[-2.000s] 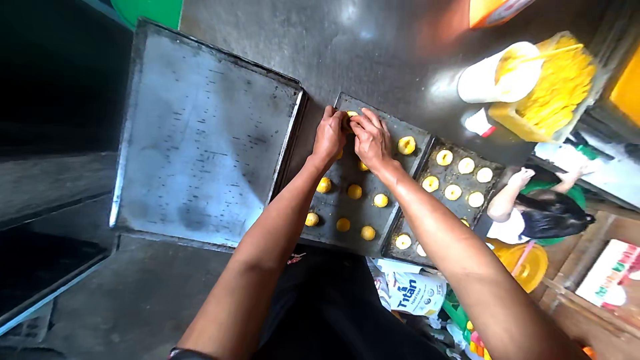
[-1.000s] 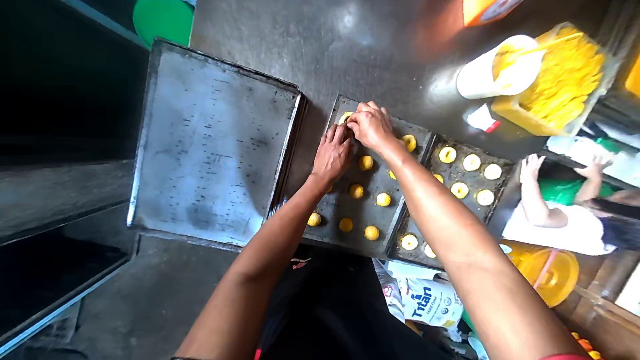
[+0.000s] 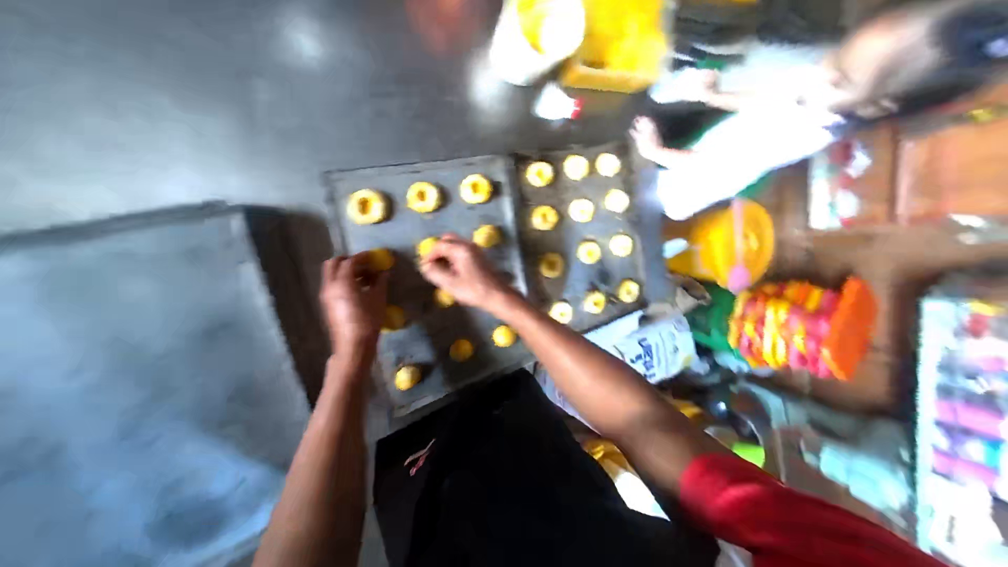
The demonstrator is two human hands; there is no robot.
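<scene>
A metal baking tray (image 3: 504,169) holds rows of yellow dough pieces. The three along its far edge, such as the far left dough piece (image 3: 368,206), have hollowed centres; nearer ones, such as the round dough ball (image 3: 407,377), look rounded. My left hand (image 3: 352,295) has its fingers at a yellow dough piece (image 3: 381,260) in the second row, though blur hides whether it grips it. Over the middle of that tray, my right hand (image 3: 459,270) has its fingertips drawn together beside another dough piece (image 3: 428,247); whether they hold anything is unclear.
A second tray (image 3: 529,236) of pale-centred dough pieces adjoins on the right. A large metal tray (image 3: 142,378) lies left. Beyond are a white tub (image 3: 512,51) and a yellow-filled container (image 3: 622,47). Another person (image 3: 756,118) is at the right, near a yellow basin (image 3: 732,244).
Both hands have left the far left dough piece, which now shows a hollow, and have come nearer to me, to the second row. They are farther apart. The view has shifted and blurred.
</scene>
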